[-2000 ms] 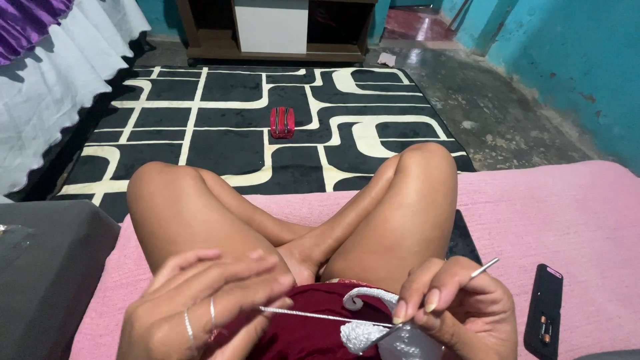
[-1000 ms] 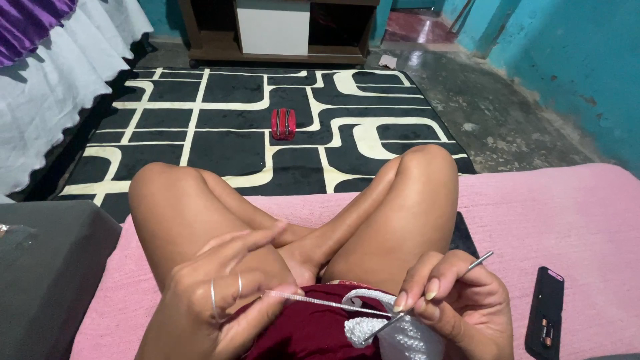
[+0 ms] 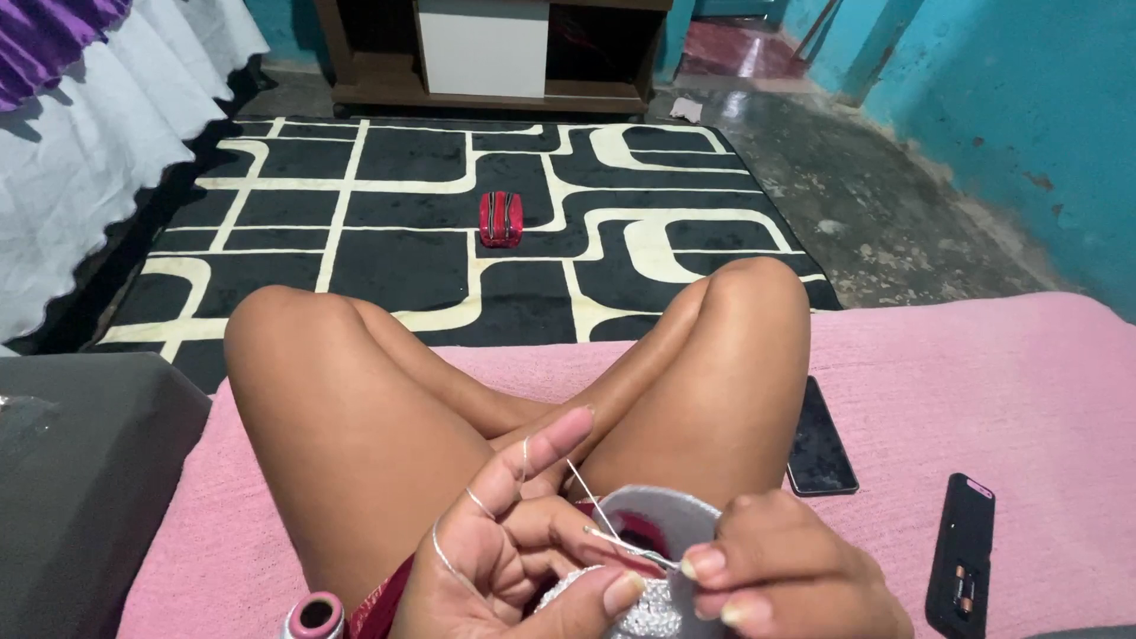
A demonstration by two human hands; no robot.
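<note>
My left hand [image 3: 510, 541] holds a silvery-white crocheted piece [image 3: 643, 608] between thumb and fingers, low in the view. White yarn [image 3: 593, 499] winds around its raised index finger. In my right hand [image 3: 781, 568] is a metal crochet hook [image 3: 635, 548], its tip pointing left over the top edge of the work. A grey curved band [image 3: 661, 501] stands in a loop behind the piece, beside my right fingertips. A spool with a pink top [image 3: 315, 614] is at the lower left, partly cut off by the frame.
My crossed legs rest on a pink cover [image 3: 976, 382]. To the right lie a dark phone [image 3: 821, 444] and a black case [image 3: 961, 559]. A grey cushioned block [image 3: 89, 479] is at left. Ahead, a red zippered pouch [image 3: 500, 219] sits on a black-and-cream rug [image 3: 399, 213] before a cabinet [image 3: 484, 49].
My left hand has moved right, close to my right hand, and now grips the crocheted piece. The long strand stretched between the hands is no longer seen. The phone and spool have come into sight.
</note>
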